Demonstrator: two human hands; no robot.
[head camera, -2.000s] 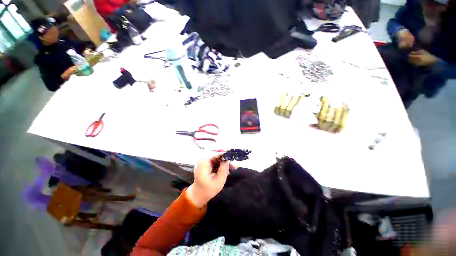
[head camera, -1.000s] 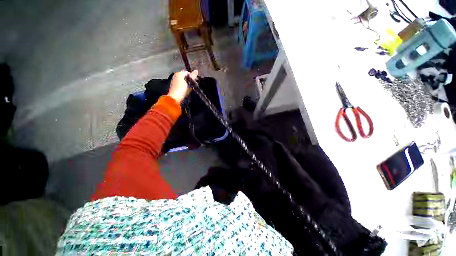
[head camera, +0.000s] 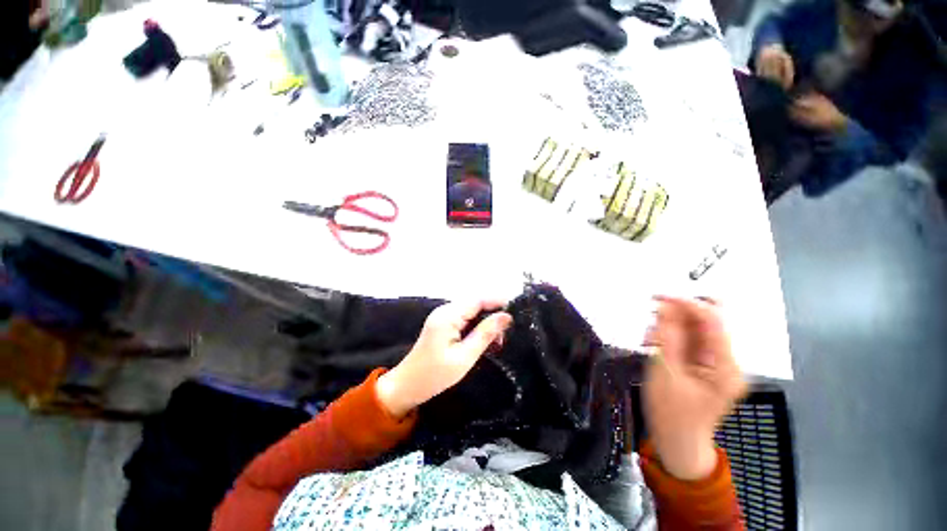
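A black garment (head camera: 566, 363) with light-flecked braid trim along its edges lies on my lap and over the table's front edge. My left hand (head camera: 454, 347) pinches the garment near its upper edge, left of the trimmed corner. My right hand (head camera: 691, 363) is raised right of the garment, blurred, with thumb and fingertips close together. Any needle or thread there is too small to see. Pale shiny lining (head camera: 498, 456) shows at my lap.
On the white table (head camera: 415, 264) are red-handled scissors (head camera: 348, 220), a second pair (head camera: 81, 173), a smartphone (head camera: 468, 185), striped blocks (head camera: 633, 203), snips (head camera: 708, 262), chain heaps (head camera: 389, 95) and a pale blue-green bottle (head camera: 312, 52). A black crate (head camera: 763, 446) stands right; a person (head camera: 831, 93) sits beyond.
The view has swung back from the floor at left to the table. My left hand has left the stretched braid strip and is now at the garment. My right hand has come into view.
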